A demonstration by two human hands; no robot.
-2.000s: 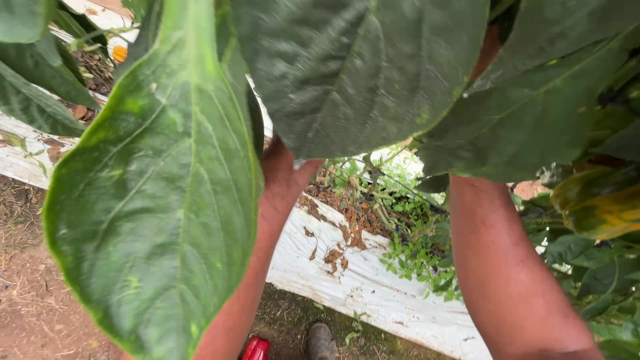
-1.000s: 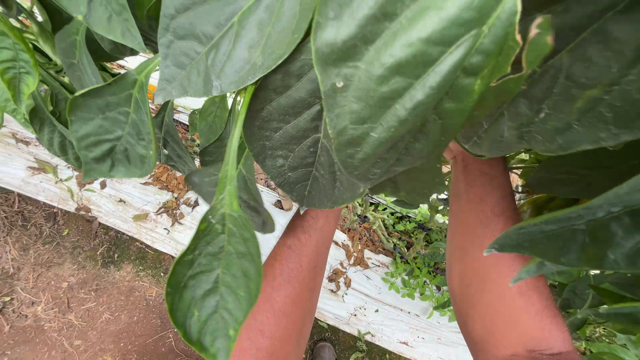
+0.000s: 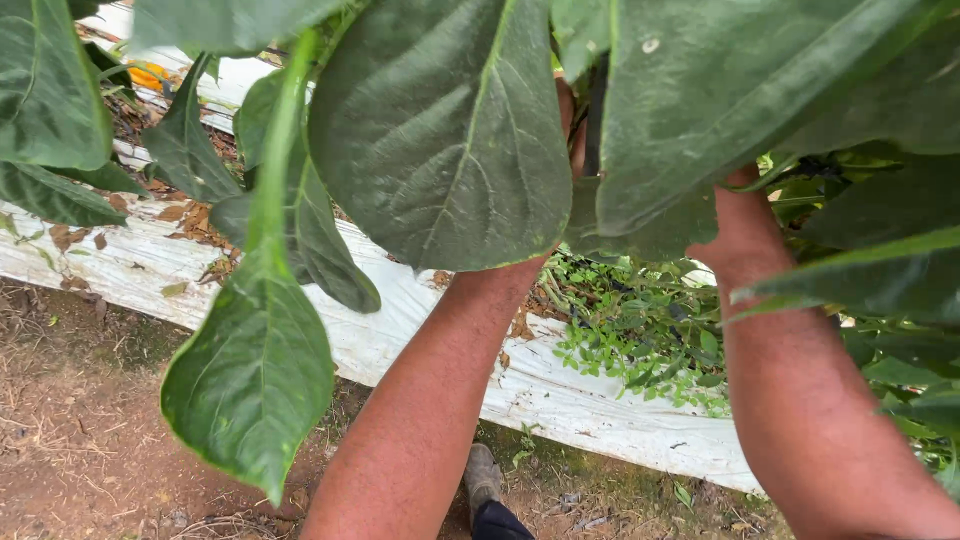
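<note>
Both my forearms reach up into broad green leaves, which look like those of a pepper plant. My left hand (image 3: 571,124) shows only as slivers of fingers behind a large dark leaf (image 3: 450,142), beside a thin dark upright strip (image 3: 596,112). Of my right hand (image 3: 731,225), the wrist and base of the thumb show below another large leaf (image 3: 720,97); its fingers are hidden. What either hand holds cannot be seen. A bright green leaf (image 3: 255,367) hangs on its stalk left of my left forearm.
White plastic ground sheet (image 3: 615,420) with dry leaves runs across below. Small green weeds (image 3: 637,337) grow between my forearms. An orange fruit or flower (image 3: 148,75) lies at the upper left. Brown soil (image 3: 97,435) and a boot (image 3: 481,476) are at the bottom.
A red thing near the boot, seen two seconds ago, is out of view. The hanging leaves have shifted as the view moved. Both forearms remain reached in among the leaves.
</note>
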